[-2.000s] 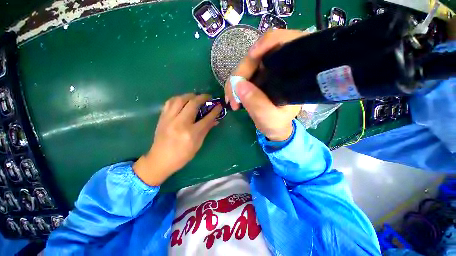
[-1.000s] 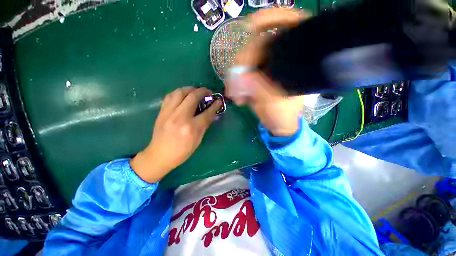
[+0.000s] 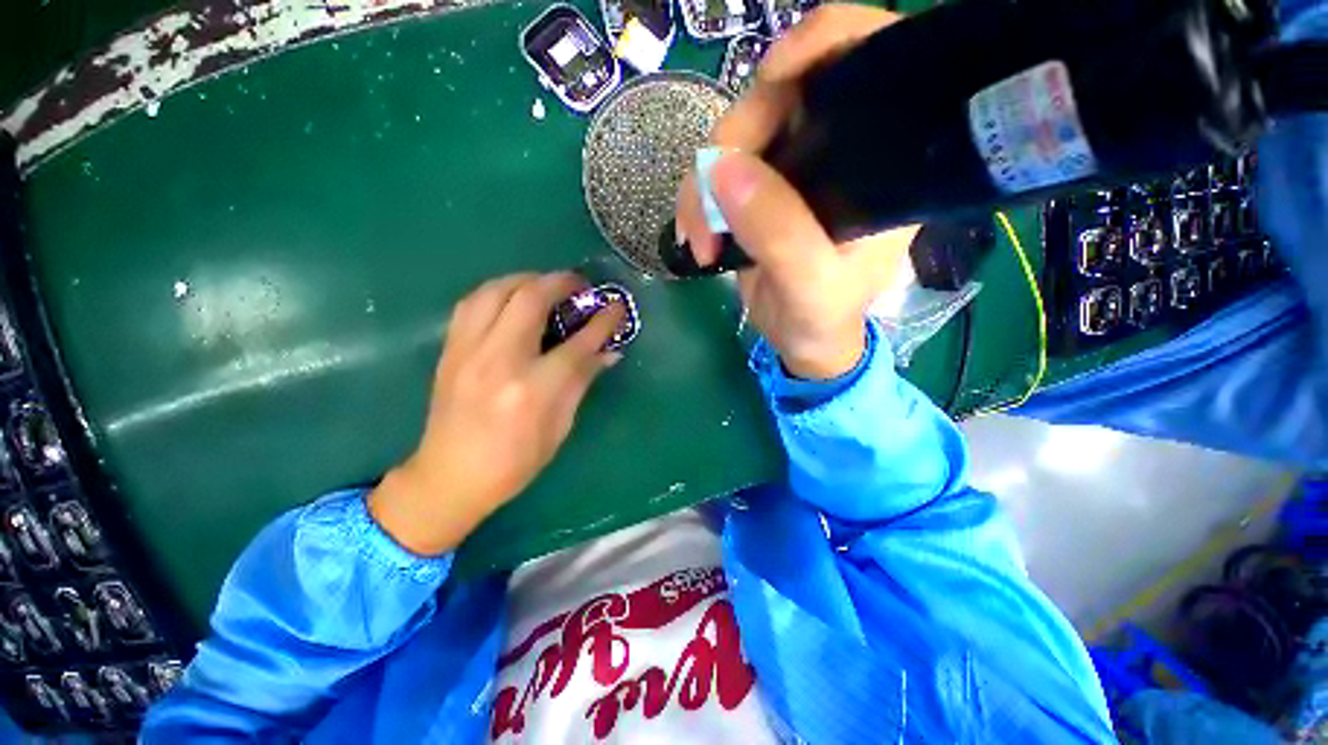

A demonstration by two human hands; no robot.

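My left hand (image 3: 503, 386) holds a small rounded-square black and silver housing (image 3: 600, 316) in its fingertips on the green bench surface. My right hand (image 3: 794, 240) grips a thick black electric screwdriver (image 3: 932, 131) with a pale label. A pale blue-white wrap is on one finger of this hand. The screwdriver's dark nose (image 3: 685, 251) is over the lower right edge of a round grey speckled screw dish (image 3: 641, 175), apart from the housing. The fine tip is too small to make out.
Several loose housings (image 3: 571, 58) lie behind the dish. Black trays of units stand at the left (image 3: 88, 517) and right (image 3: 1151, 248). A clear plastic bag (image 3: 915, 313), a dark block (image 3: 954, 251) and a yellow-green wire (image 3: 1037, 320) lie at the right. A blue sleeve (image 3: 1187, 386) is at the right edge.
The screwdriver's nose was near the housing two seconds ago and is now at the dish, apart from the housing. My left hand still holds the housing. The dark block now shows under the screwdriver.
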